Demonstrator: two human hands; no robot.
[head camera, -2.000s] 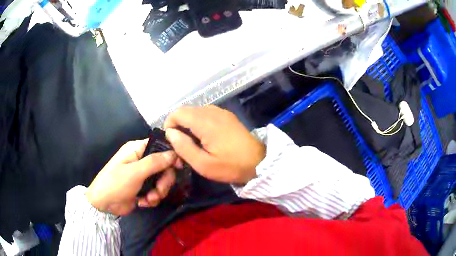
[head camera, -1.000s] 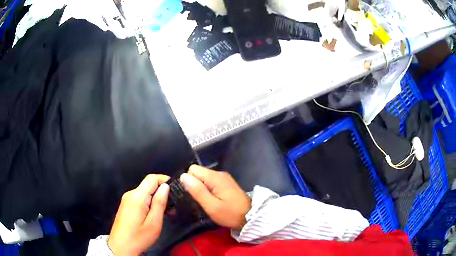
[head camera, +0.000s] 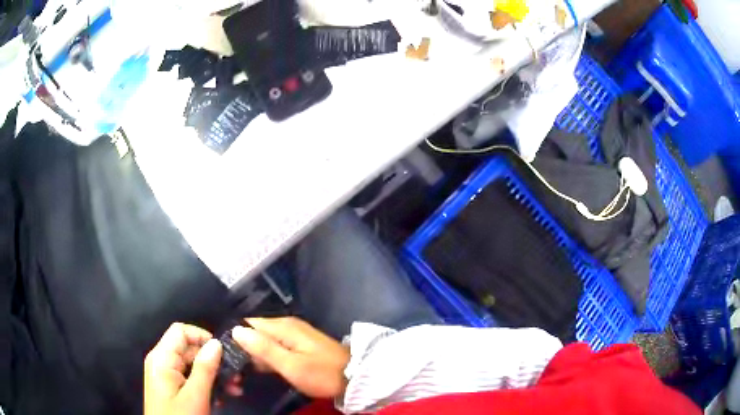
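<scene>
My left hand (head camera: 180, 369) is at the bottom left, cut off by the lower edge. Its thumb and fingers pinch a small black label with faint white print (head camera: 234, 354). My right hand (head camera: 296, 354) is just right of it, its fingertips on the label's other side. A large black cloth (head camera: 89, 267) covers the left side and runs down under my hands. The hands are below the table's front corner. Whether the label touches the cloth is hidden.
The white table (head camera: 243, 178) bears a black phone (head camera: 280, 61), loose black labels (head camera: 219, 120) and a black label strip (head camera: 353, 40). A light-blue plate (head camera: 126, 89) is at upper left. Blue baskets (head camera: 604, 304) with dark cloth stand right, with a white cord (head camera: 527, 162) hanging over.
The view has shifted, so the table, phone and baskets sit further left. My hands are lower left in the picture, still close together on the label.
</scene>
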